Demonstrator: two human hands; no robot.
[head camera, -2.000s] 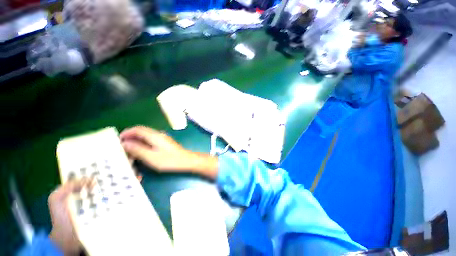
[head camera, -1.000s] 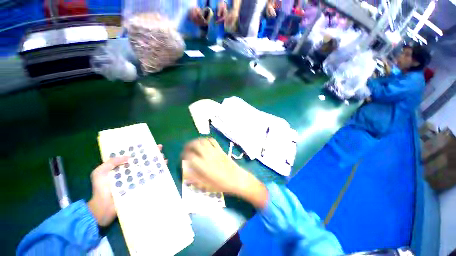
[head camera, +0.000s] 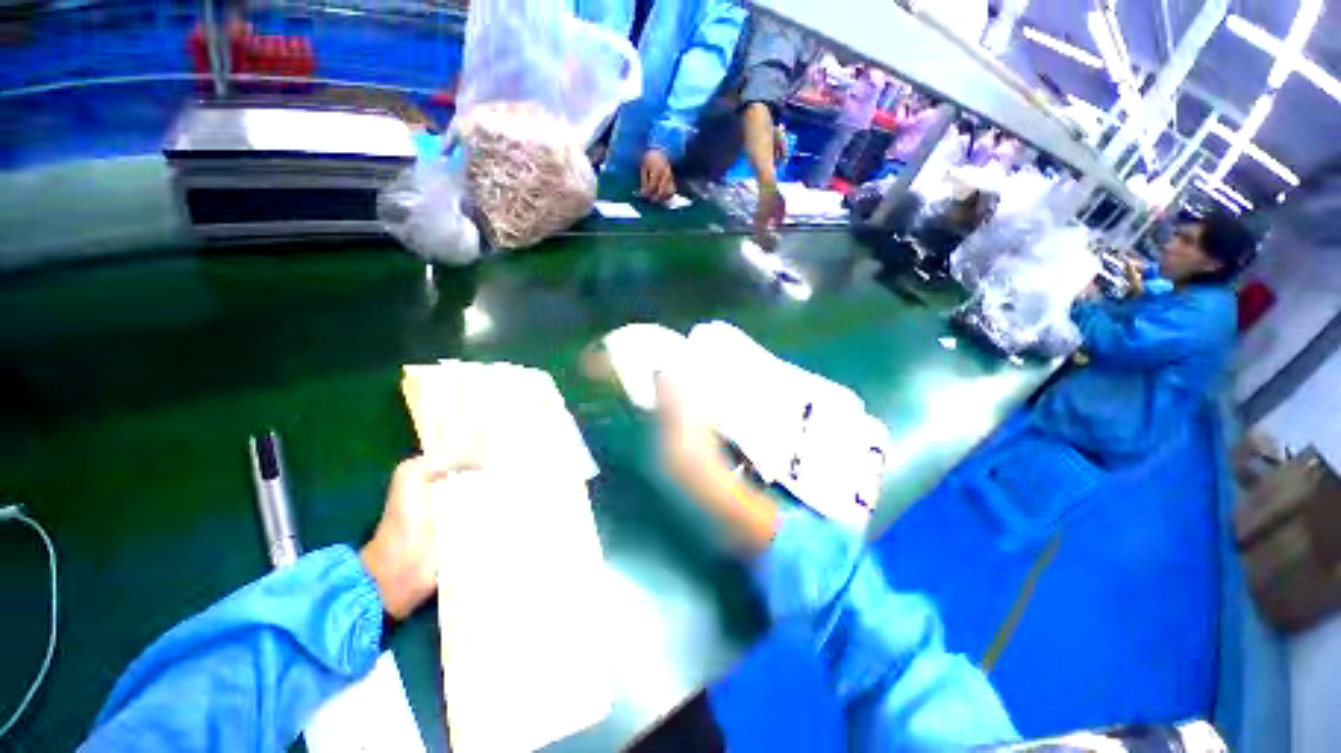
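A stack of white and cream label sheets (head camera: 522, 618) stands in front of me, with a shorter sheet lying across its upper end. My left hand (head camera: 408, 533) grips the stack at its left edge. My right hand (head camera: 703, 459) is blurred, to the right of the stack, in front of more white sheets (head camera: 794, 412); its fingers are too blurred to tell whether they hold anything. A curled cream sheet (head camera: 640, 358) lies at the left of those sheets, close to the right hand.
A slim grey-white bar (head camera: 274, 500) lies left of the stack, a white cable (head camera: 52, 589) at far left. A bag of beige-pink pieces (head camera: 527, 169) and a dark-fronted box (head camera: 287, 169) stand at the back. A person in blue (head camera: 1154, 346) sits at right by clear bags (head camera: 1015, 265).
The rows of dark round marks on the held stack no longer show; a plain sheet lies over them. My right hand has moved right, away from the stack, towards the other sheets.
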